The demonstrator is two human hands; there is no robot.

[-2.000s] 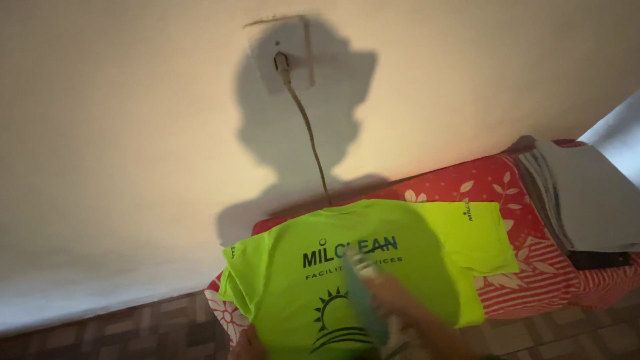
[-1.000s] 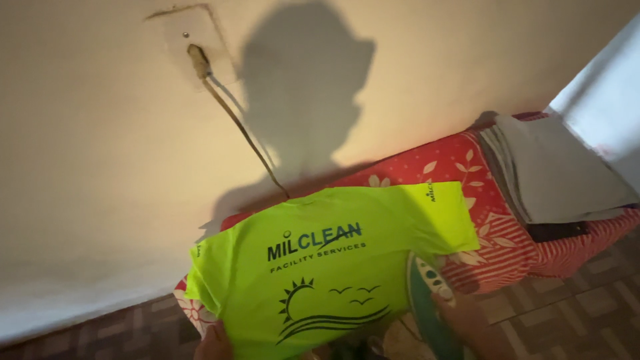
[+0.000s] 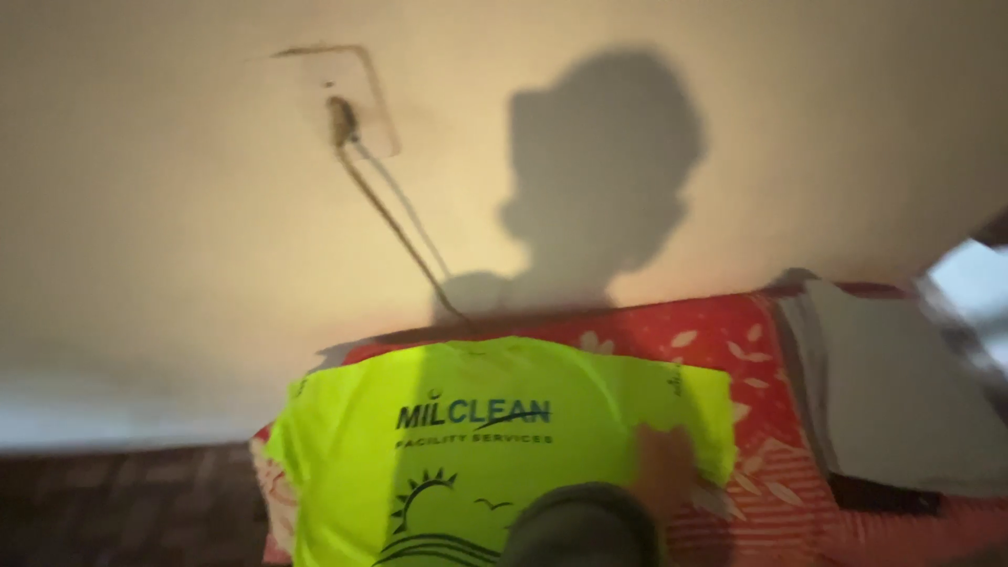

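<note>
A neon yellow-green T-shirt (image 3: pixel 472 378) lies spread out, with dark lettering, a sun, a bird and wave lines printed on it. Over its right part is a strongly blurred hand, which seems to be my right hand (image 3: pixel 665 468); its fingers point up towards the sleeve, and its grip cannot be made out. A pale blurred thing (image 3: pixel 713 500) shows just right of this hand, too unclear to name. A dark grey rounded form (image 3: pixel 583 528), also blurred, covers the shirt's lower middle. My left hand is not in view.
Red cloth with a white leaf pattern (image 3: pixel 630 319) lies under the shirt. Folded grey fabric (image 3: pixel 890 386) rests on the right. Behind, a plug (image 3: pixel 341 122) sits in a wall socket, its cord (image 3: pixel 394 228) running down behind the shirt. A head-shaped shadow (image 3: pixel 614 157) falls on the wall.
My left hand, at the shirt's lower left edge before, is out of view. The green and white clothes iron seen in my right hand is no longer clearly visible. The dark rounded form has appeared.
</note>
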